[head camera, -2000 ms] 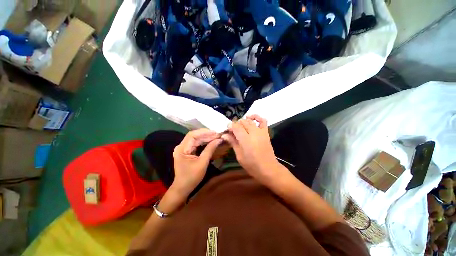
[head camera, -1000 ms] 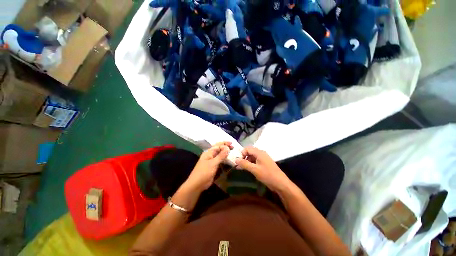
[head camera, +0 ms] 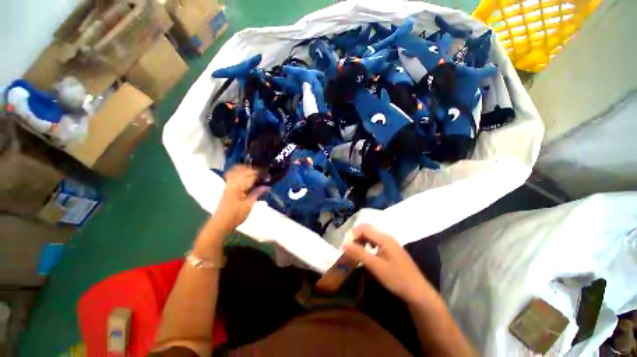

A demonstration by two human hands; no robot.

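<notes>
The large white sack (head camera: 433,203) stands open in front, full of blue plush toys. My left hand (head camera: 236,199) is over its near left rim, slightly blurred, with its fingers closed around the dark end of a blue plush toy (head camera: 300,190) that has a white crescent mark. A black strap with white letters (head camera: 283,155) lies beside these fingers. My right hand (head camera: 381,259) is at the near rim, with its fingertips on a small tan hang tag (head camera: 337,273). Any string on the tag is too fine to make out.
A red stool (head camera: 143,289) at left bears a small tan tag stack (head camera: 119,329). Cardboard boxes (head camera: 119,129) stand at upper left. A filled white sack (head camera: 489,254) at right bears a brown block (head camera: 538,325) and a flat black object (head camera: 590,310). A yellow basket (head camera: 534,28) is at upper right.
My hands have moved apart, the left one up and left to a toy at the sack's near side. The tan tag now shows under my right hand. The view has shifted, showing more of the far side.
</notes>
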